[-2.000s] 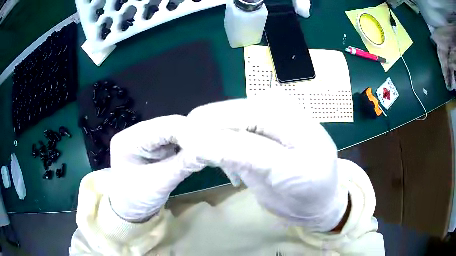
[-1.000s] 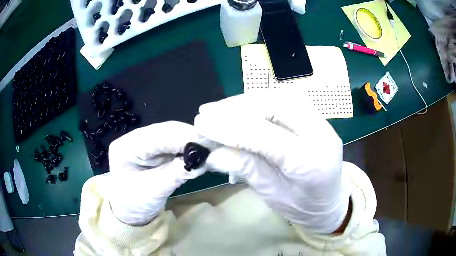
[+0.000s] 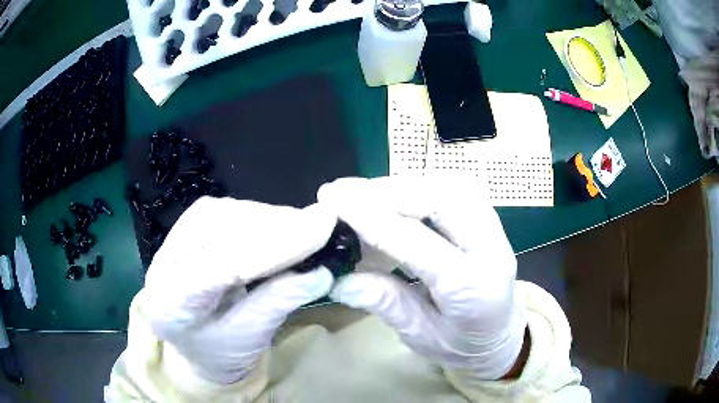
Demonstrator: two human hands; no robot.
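A glossy black moulded part (image 3: 344, 247) shows between the fingertips of both hands, in front of my body and above the bench's near edge. My left hand (image 3: 229, 275), in a white glove, is closed on the part from the left. My right hand (image 3: 434, 268), also in a white glove, has its fingertips against the part from the right. The fingers cover some of the part. Loose black parts (image 3: 169, 177) lie in a pile on the black foam mat (image 3: 268, 134), left of the hands.
A black parts tray (image 3: 71, 118) and more loose parts (image 3: 77, 232) are at the left. A white blister tray (image 3: 225, 39), pump bottle (image 3: 392, 51), phone (image 3: 461, 94) and dot sheet (image 3: 520, 142) lie beyond. An orange-and-black tool (image 3: 584, 175) and pink pen-like item (image 3: 575, 101) are right.
The black part was hidden two seconds ago, then showed at the left fingertips. Now it sits a little further right, turned, between both hands' fingertips. The left hand has opened out more broadly.
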